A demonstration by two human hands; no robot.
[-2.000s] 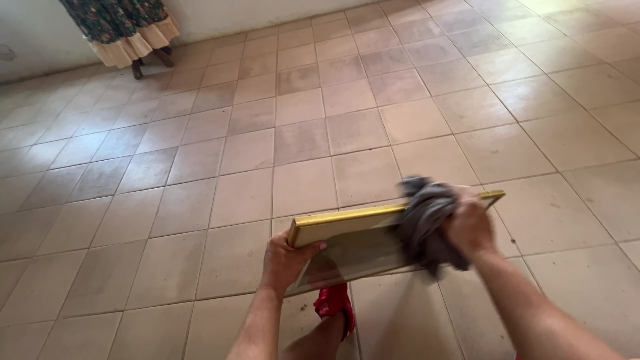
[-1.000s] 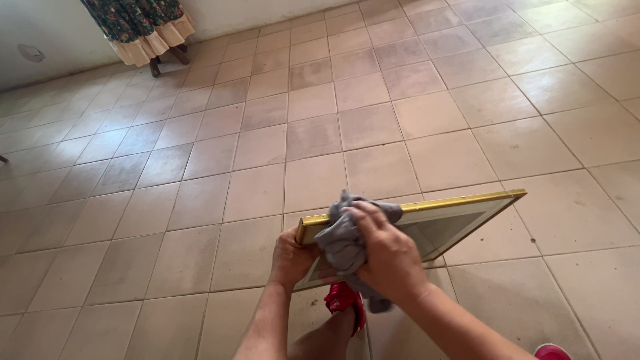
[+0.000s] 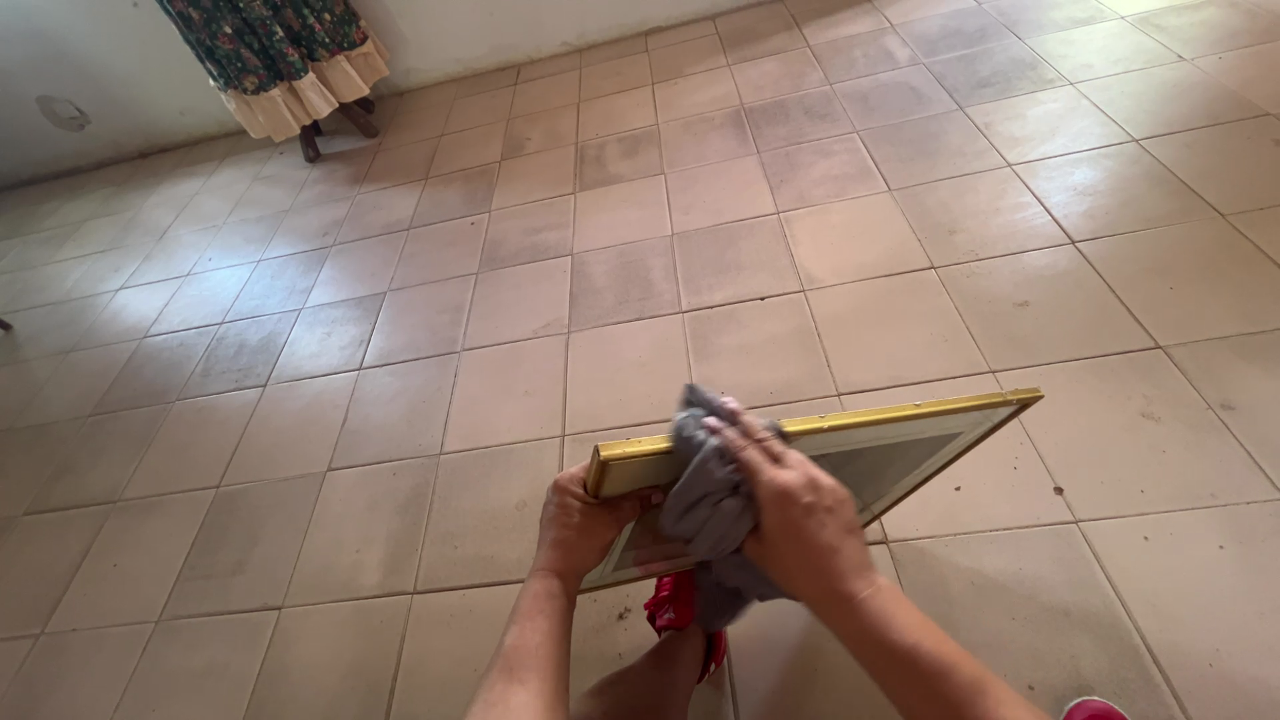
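A gold-edged picture frame (image 3: 920, 405) is held tilted above the floor, with a pale mat and a glossy face toward me. My left hand (image 3: 590, 520) grips its left end, the thumb over the face. A grey cloth (image 3: 708, 500) lies bunched under my right hand (image 3: 800, 500), which presses it against the top edge and face near the left end. The cloth's lower part hangs down past the frame's bottom edge. The cloth and my right hand hide part of the picture.
Tan floor tiles (image 3: 625, 280) spread all around. Below the frame is a foot in a red shoe (image 3: 672, 600); another red shoe (image 3: 1092, 710) shows at the bottom right. A floral cloth with a ruffled hem (image 3: 290, 70) hangs over dark wooden legs by the pale wall (image 3: 500, 30).
Two seconds ago my right hand and the cloth were near the frame's right end; by one second ago they had moved left, close to my left hand. They remain near that end now.
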